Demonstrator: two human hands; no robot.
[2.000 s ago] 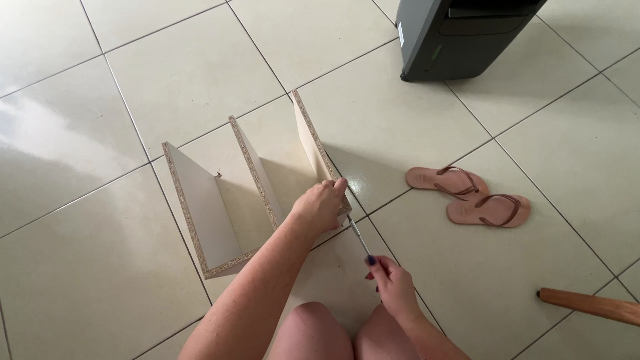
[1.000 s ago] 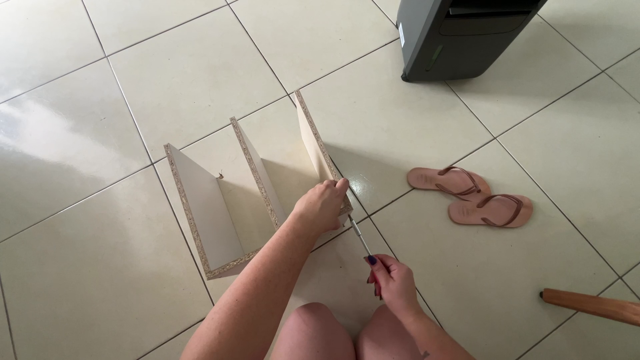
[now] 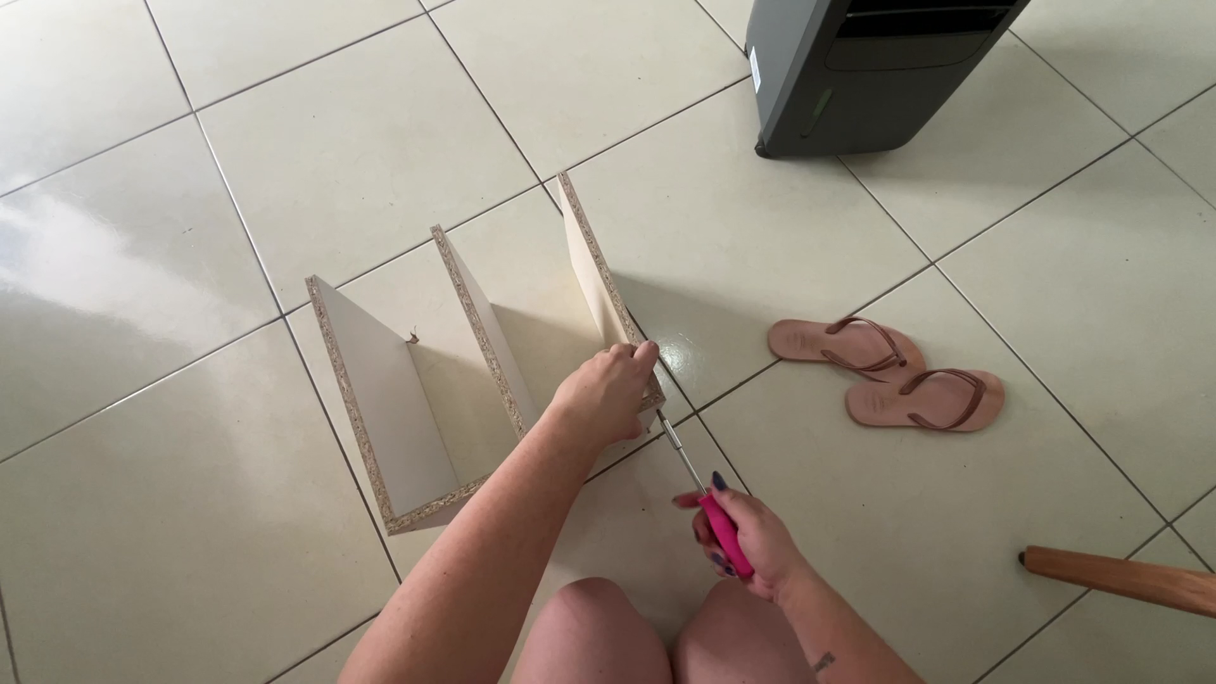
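Note:
A white particleboard shelf unit (image 3: 475,332), with three parallel panels joined to a panel nearest me, stands on the floor at centre left. My left hand (image 3: 608,394) grips its right-hand panel near the corner, with fingers over the raw chipboard edge. In my right hand (image 3: 741,537) is a screwdriver with a pink handle (image 3: 725,537). Its metal shaft points up and left, and the tip meets the outer side of that same corner, just below my left hand. Whether a screw sits at the tip cannot be made out.
Pink flip-flops (image 3: 926,399) lie on the tiled floor (image 3: 836,532) right of the unit. A dark grey appliance on casters (image 3: 855,85) stands at the top right. A wooden leg (image 3: 1121,578) reaches in from the right edge. My knees (image 3: 594,632) are at the bottom.
The fingers of my right hand have shifted on the screwdriver, and more of its pink handle shows. My left hand keeps its place on the panel.

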